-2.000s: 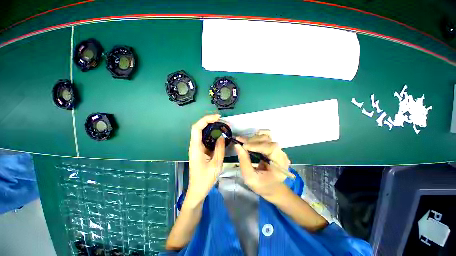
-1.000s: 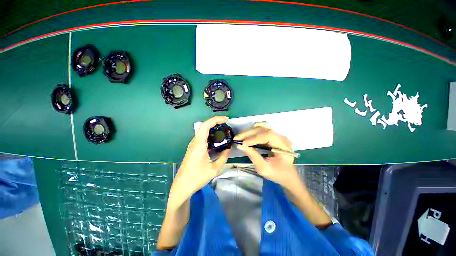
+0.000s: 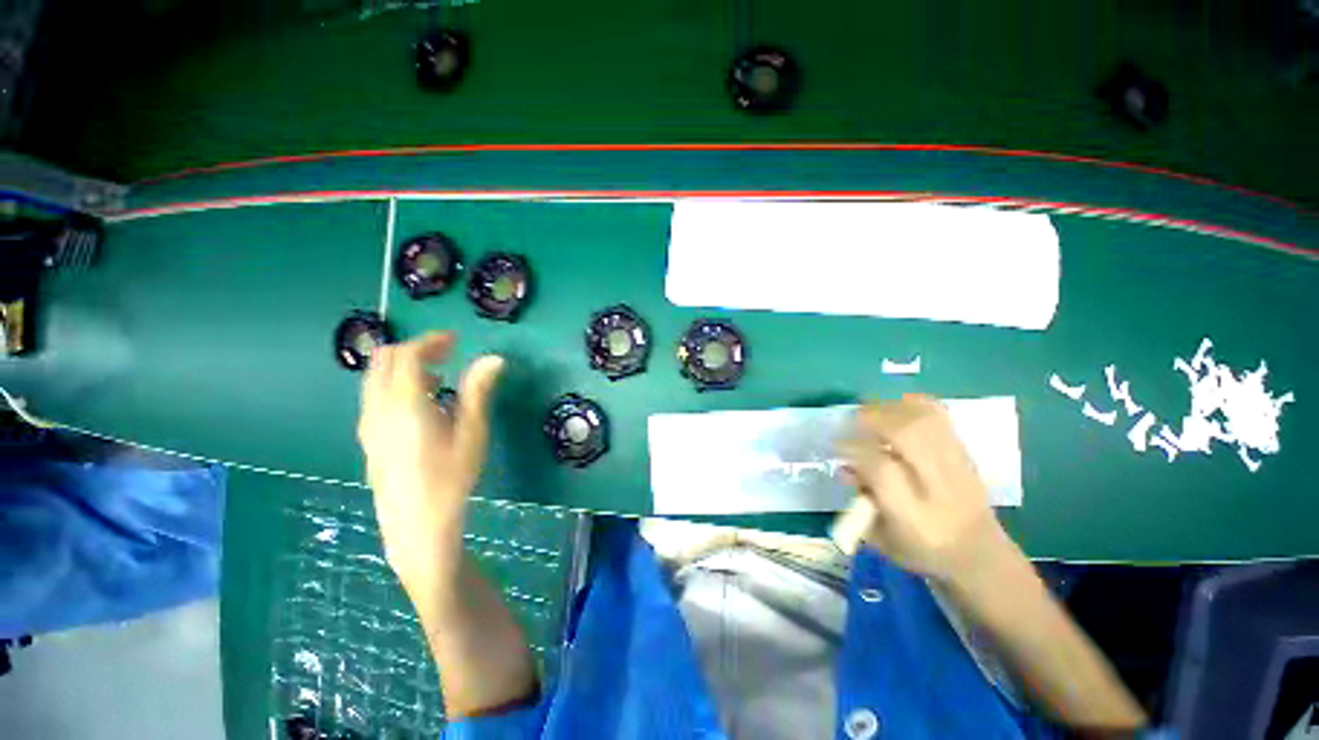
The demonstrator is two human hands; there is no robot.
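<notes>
My left hand (image 3: 420, 441) is open, fingers apart, over a black lens module (image 3: 446, 399) that it partly hides; contact cannot be told. My right hand (image 3: 926, 492), blurred, is closed around a thin tool with a pale rear end (image 3: 855, 523); its tip is hidden. This hand is over the narrow white sheet (image 3: 694, 466), which has faint marks. One module (image 3: 577, 429) lies left of this sheet. Two more, one at centre (image 3: 618, 341) and one to its right (image 3: 713, 354), lie farther back. Several others (image 3: 501, 286) lie at the back left.
A wider white sheet (image 3: 861, 263) lies near the red line. Small white pieces (image 3: 1230, 408) are piled at right, with a stray (image 3: 900, 366) behind the narrow sheet. Modules (image 3: 762, 78) sit on the belt beyond. A clear blister tray (image 3: 355, 607) is below the bench edge; a grey bin (image 3: 1244, 651) is lower right.
The view has shifted, showing more belt. The module held by my left hand now lies on the bench. My left hand has moved left and opened; my right hand has moved right with the tool.
</notes>
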